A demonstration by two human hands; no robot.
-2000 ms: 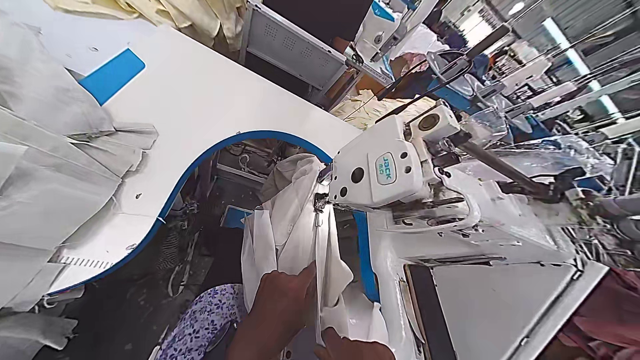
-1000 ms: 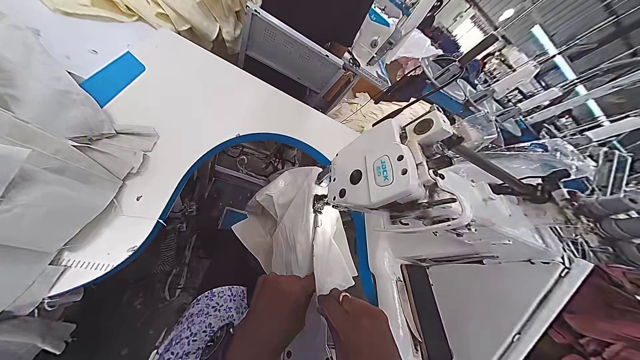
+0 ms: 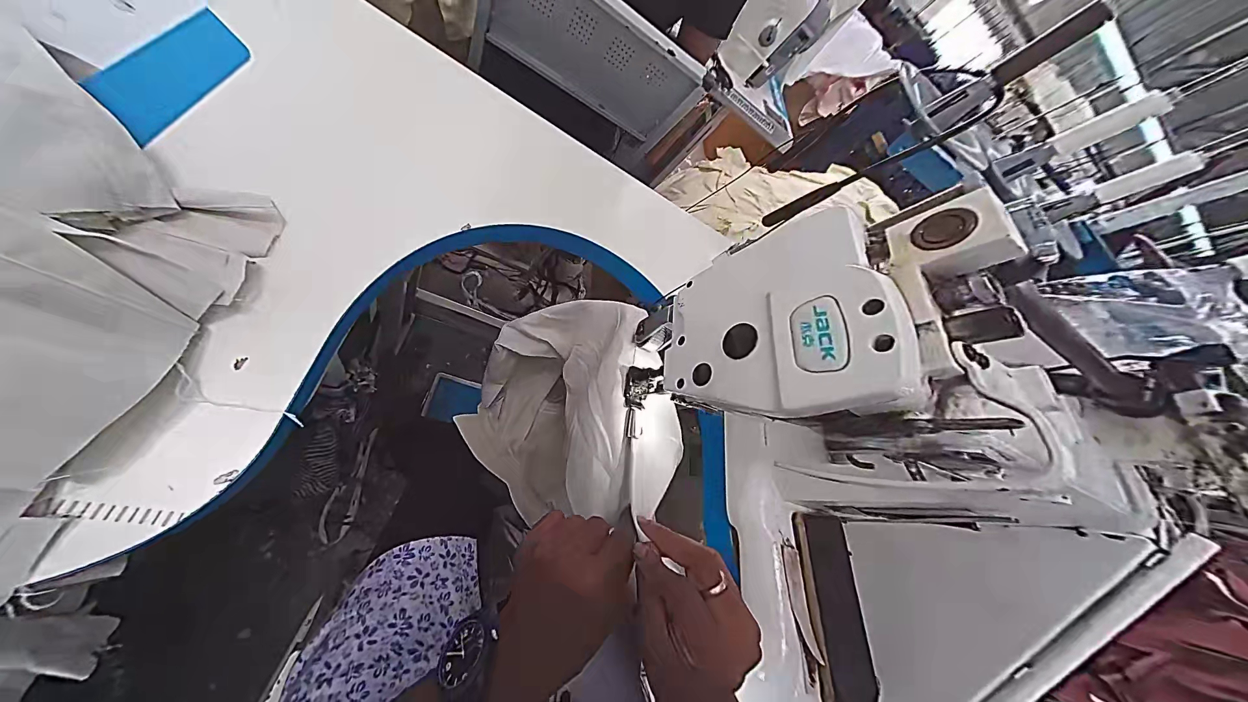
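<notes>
White fabric hangs bunched at the needle area of a white Jack industrial sewing machine, its edge running under the presser foot. My left hand, below the foot, is closed on the near part of the fabric. Beside it, my right hand, with a ring on one finger, pinches the fabric edge between thumb and forefinger. The two hands are close together. The lower end of the fabric is partly hidden by them.
A white table with a blue-edged curved cutout borders the machine. Stacked white fabric pieces lie at the left. Cream cloth lies behind the machine head, near another sewing machine. Dark red cloth is at the lower right.
Two seconds ago the fabric hung longer and lower over my hands; now it is bunched nearer the foot. My right hand has come up from the lower frame edge to pinch the fabric beside my left hand.
</notes>
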